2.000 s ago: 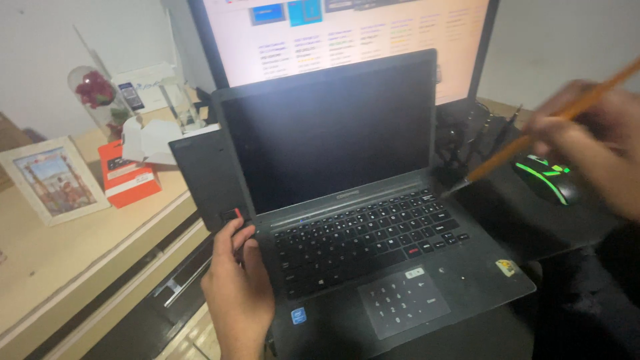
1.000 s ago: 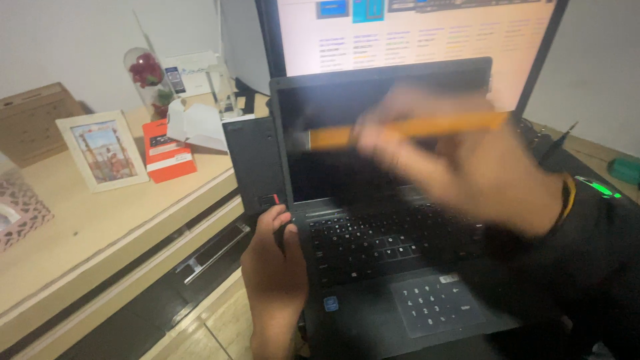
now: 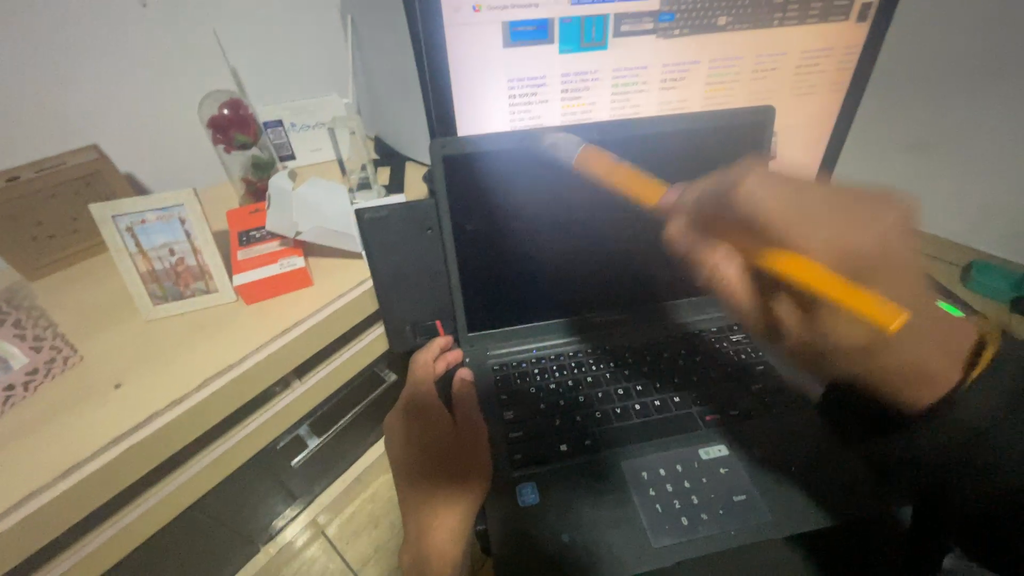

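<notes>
An open black laptop point(image 3: 608, 240) with a dark screen stands in the middle of the view. My right hand point(image 3: 800, 256), blurred, grips a flat brush with an orange handle point(image 3: 624, 176); its pale bristle end is in front of the laptop screen's top edge. The handle's butt sticks out past my palm. My left hand point(image 3: 440, 448) rests at the laptop's left side, its fingers at the edge near the hinge and its thumb beside the keyboard point(image 3: 592, 392). Whether those fingers grip the edge cannot be told. The touchpad point(image 3: 692, 496) shows printed number keys.
Behind the laptop a large lit monitor point(image 3: 480, 96) stands. A black case point(image 3: 404, 272) is at the laptop's left. On the wooden desk point(image 3: 144, 360) are a picture frame point(image 3: 148, 308), an orange box point(image 3: 272, 280) and a rose under a dome point(image 3: 232, 128). A green object point(image 3: 992, 280) lies far right.
The brush in my right hand was over the keyboard's right side two seconds ago, then crossed the screen; now its bristles are at the screen's top edge. My left hand stays at the laptop's left edge.
</notes>
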